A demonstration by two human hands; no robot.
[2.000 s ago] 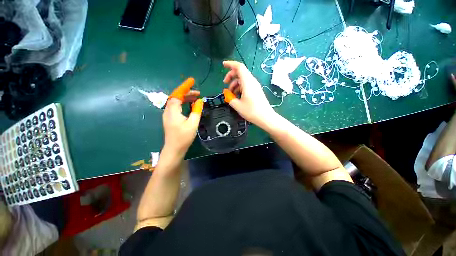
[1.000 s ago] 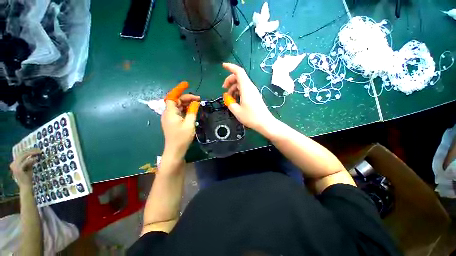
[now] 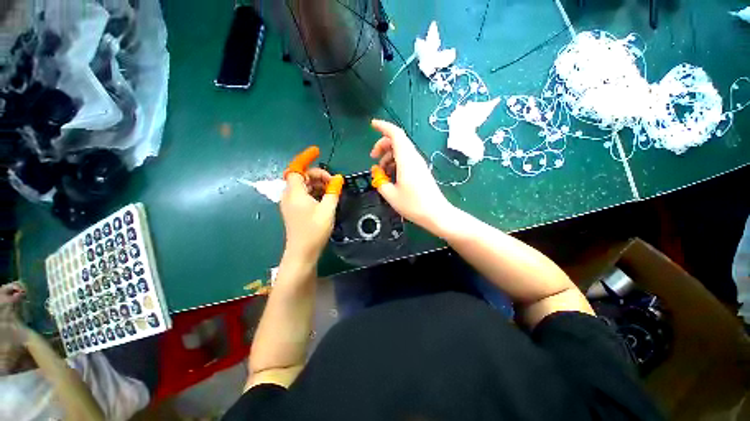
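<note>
A black plastic housing (image 3: 368,238) with a pale ring in its middle lies at the bench's front edge. My left hand (image 3: 309,210), with orange finger cots, has its thumb at the housing's upper left corner. My right hand (image 3: 411,185), with an orange cot on the thumb, is at the upper right corner, its other fingers raised and bent. Both hands hold the housing's far end between them. A white wire string (image 3: 530,136) runs from the right toward the housing; its end near my right hand is partly hidden. Wire detail at the rim is too small to tell.
A dark cylinder (image 3: 337,49) with thin black wires stands beyond the housing. A phone (image 3: 242,49), bagged black parts (image 3: 90,107) and a parts tray (image 3: 103,284) lie left. Wire bundles (image 3: 600,78) and crumpled tissue (image 3: 470,127) lie right. An open carton (image 3: 674,288) stands below right. Another person's arm (image 3: 53,366) shows lower left.
The view has shifted, so the tray and phone sit further right in the picture. Another person's hand reached onto the tray and has since drawn back. My hands stay at the housing's far end.
</note>
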